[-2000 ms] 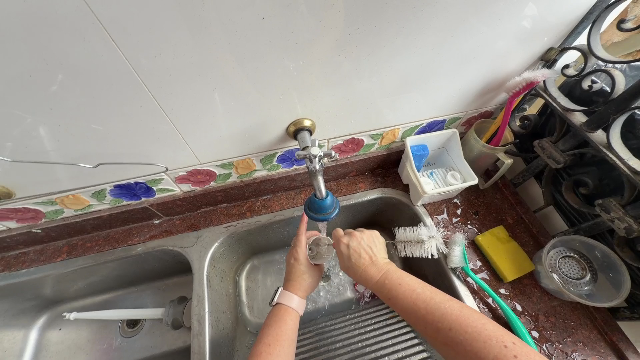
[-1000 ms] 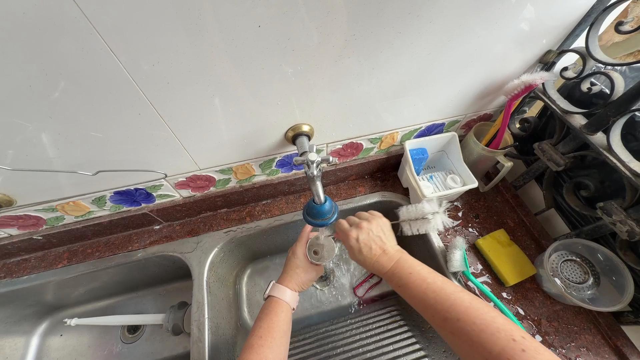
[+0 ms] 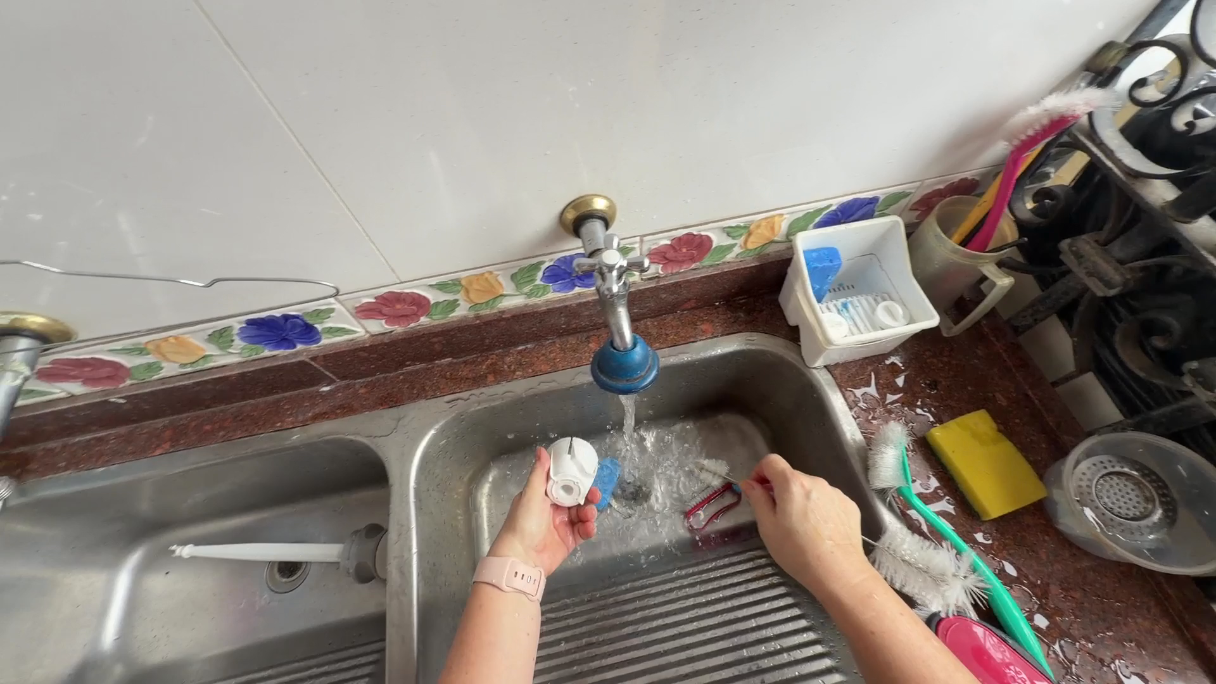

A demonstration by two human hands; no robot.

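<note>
My left hand [image 3: 546,518], with a pink band at the wrist, holds a small round white plastic part [image 3: 572,470] that has a slot and a hole. My right hand [image 3: 807,518] grips a thin wire-stemmed brush. Small bristles [image 3: 708,475] point towards the water, and a larger white bristle head [image 3: 926,570] shows on the other side of the hand. Water runs from a metal tap [image 3: 613,271] through its blue rubber nozzle [image 3: 624,365] into the steel sink [image 3: 446,484]. A red looped object [image 3: 712,508] lies in the basin near my right fingers. Behind my left fingers is a blue piece [image 3: 604,483].
On the wet stone counter are a white plastic container [image 3: 860,290], a mug of brushes [image 3: 959,247], a green-handled brush [image 3: 978,560], a yellow sponge [image 3: 988,464] and a clear bowl with a strainer [image 3: 1135,499]. A white rod-like part [image 3: 275,552] lies in the left basin.
My hands have moved apart. The left has come away from under the nozzle with the white part, and the right has moved right. The small bristles and the blue piece now show.
</note>
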